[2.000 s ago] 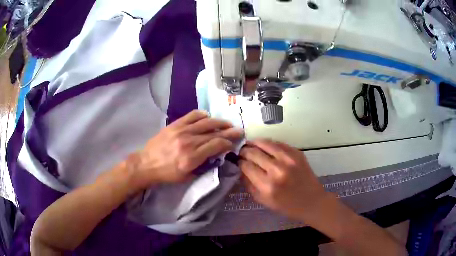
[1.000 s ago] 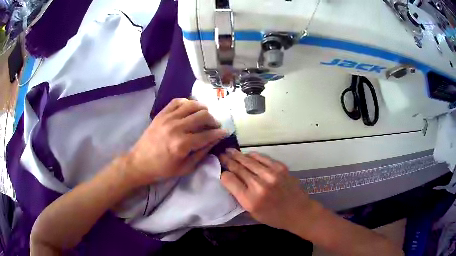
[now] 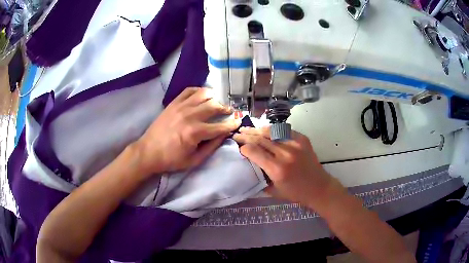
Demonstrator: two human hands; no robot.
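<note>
The garment panel (image 3: 113, 115), pale grey-lilac with purple bands and purple edges, lies left of the needle and under both forearms. My left hand (image 3: 185, 131) presses flat on the cloth just left of the presser foot. My right hand (image 3: 283, 159) holds the cloth edge with its fingertips, just below the tension dial (image 3: 280, 130). A small dark purple piece (image 3: 246, 123) shows between the fingertips, close to the needle area. The needle itself is hidden behind the machine parts and fingers.
The white sewing machine head (image 3: 380, 56) with a blue stripe spans the top right. Black-handled scissors (image 3: 379, 122) lie on the bed. A measuring scale (image 3: 257, 214) runs along the front edge. A purple piece (image 3: 61, 31) lies at upper left.
Both hands have moved up with the cloth edge, closer to the needle. The dark piece now shows under the machine head. The pale cloth below the hands lies flatter than two seconds ago.
</note>
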